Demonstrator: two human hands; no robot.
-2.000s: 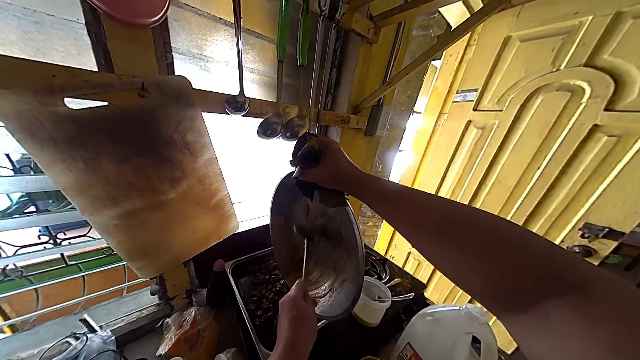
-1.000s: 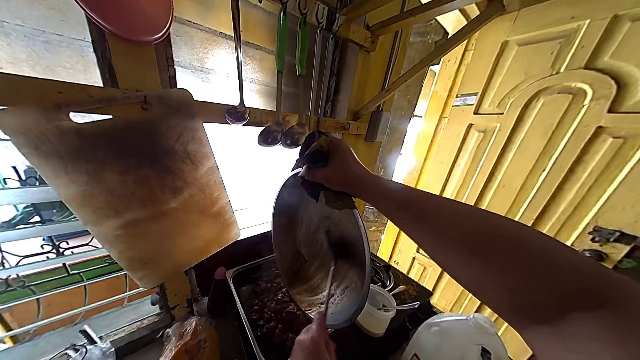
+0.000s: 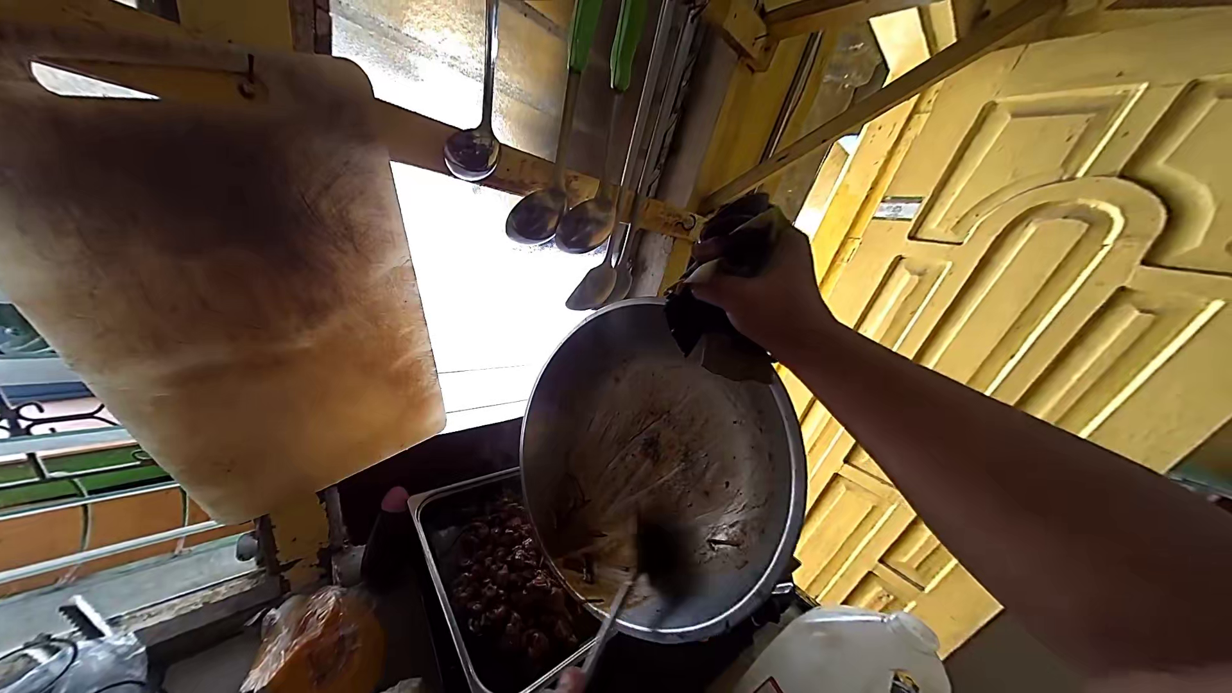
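My right hand (image 3: pixel 770 289) grips the upper rim of a large metal wok (image 3: pixel 674 414) through a dark cloth (image 3: pixel 736 250). The wok is tipped steeply, its inside facing me and smeared with brown residue. Only the fingertips of my left hand (image 3: pixel 571 680) show at the bottom edge, on the thin handle of a spatula (image 3: pixel 608 630). Its dark, blurred head is against or just in front of the wok's inner surface. Below and left of the wok, a rectangular steel tray (image 3: pixel 443 587) holds dark brown chunks of food (image 3: pixel 515 577), partly hidden by the wok's rim.
A stained cutting board (image 3: pixel 221 289) hangs at left. Ladles and spoons (image 3: pixel 539 214) hang from a wooden rail before the window. A white plastic jug (image 3: pixel 847 654) stands at lower right, an orange item in plastic wrap (image 3: pixel 322 645) at lower left. A yellow panelled door (image 3: pixel 1039 318) is on the right.
The wok has turned to show more of its inside. The spatula and left hand have moved lower in view. The white tub beside the wok no longer shows.
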